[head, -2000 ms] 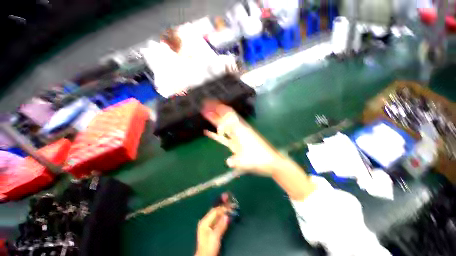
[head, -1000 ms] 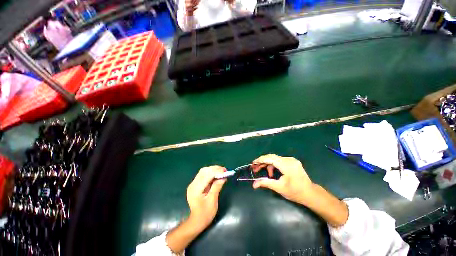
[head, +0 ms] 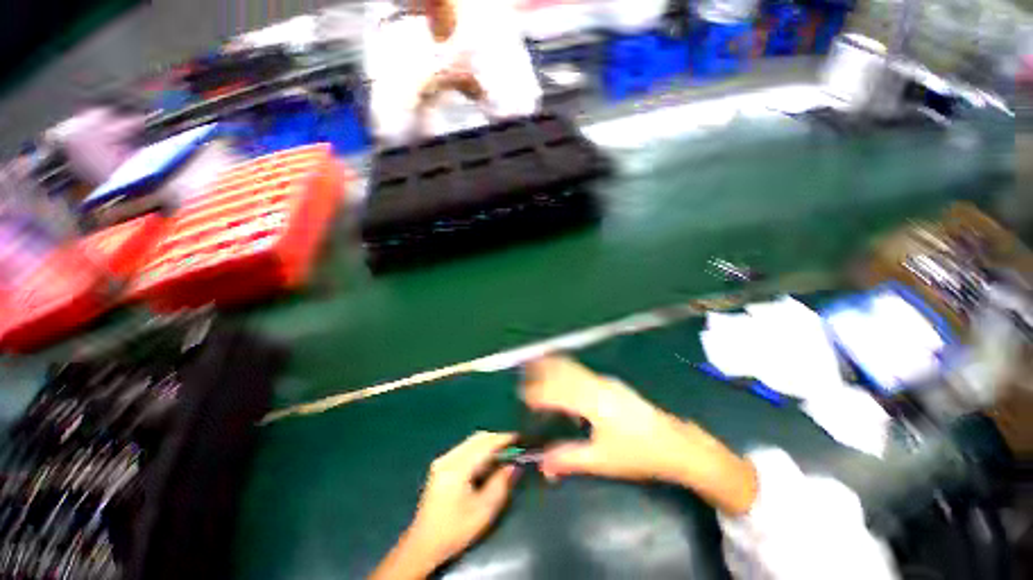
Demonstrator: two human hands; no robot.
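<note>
My left hand is low in the middle, its fingertips closed on a small dark unit with a bit of teal. My right hand is just right of it, thumb and fingers spread around the unit's right side. The thumb is close to the unit; blur hides whether it touches or whether the hand holds anything. Both hands are over the green bench, in front of the pale seam.
Stacked black foam trays stand at the back; red-orange crates and a filled tray are left. White papers, a blue tray and a carton are right. A person in white sits opposite.
The view has tilted up and blurred. The white piece and thin metal part between my hands no longer show; a small dark unit with teal shows there. My right fingers have spread.
</note>
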